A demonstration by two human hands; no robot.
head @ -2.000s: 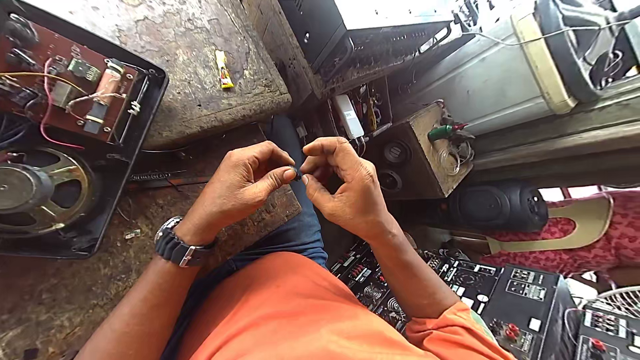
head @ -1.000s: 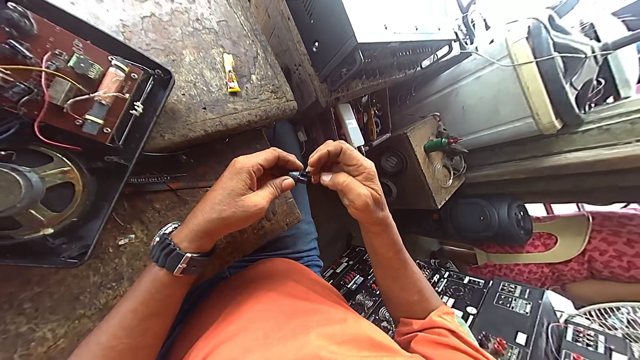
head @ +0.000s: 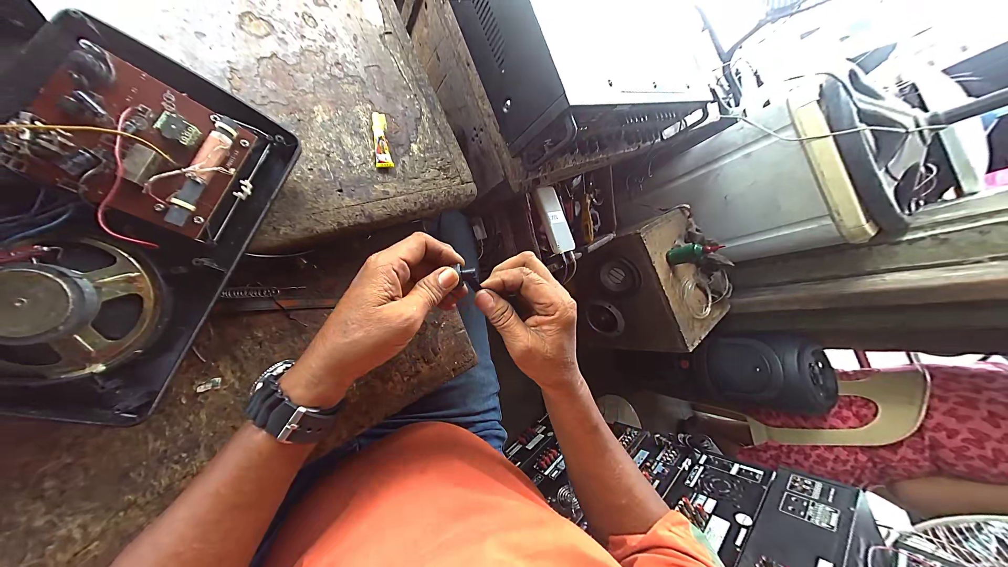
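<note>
A small dark part (head: 469, 274), too small to name surely, is between my hands above my knee. My left hand (head: 386, 307), with a black wristwatch (head: 293, 409) at its wrist, pinches it between thumb and fingertips. From the other side, the thumb and index finger of my right hand (head: 531, 315) grip its lower end. To the left lies an opened black speaker cabinet (head: 181, 323) with a round speaker driver (head: 47, 303) and a reddish-brown circuit board (head: 138, 142) with coloured wires.
A small yellow packet (head: 382, 142) lies on the worn wooden bench (head: 331, 87). Ahead stands a black metal-cased device (head: 520, 79). To the right are a wooden speaker box (head: 646, 291), a green-handled tool (head: 685, 253), a black portable speaker (head: 768, 374) and several audio units (head: 823, 504).
The small dark part shows more between my fingertips than two seconds ago, when the fingers nearly covered it. Both hands stay close together.
</note>
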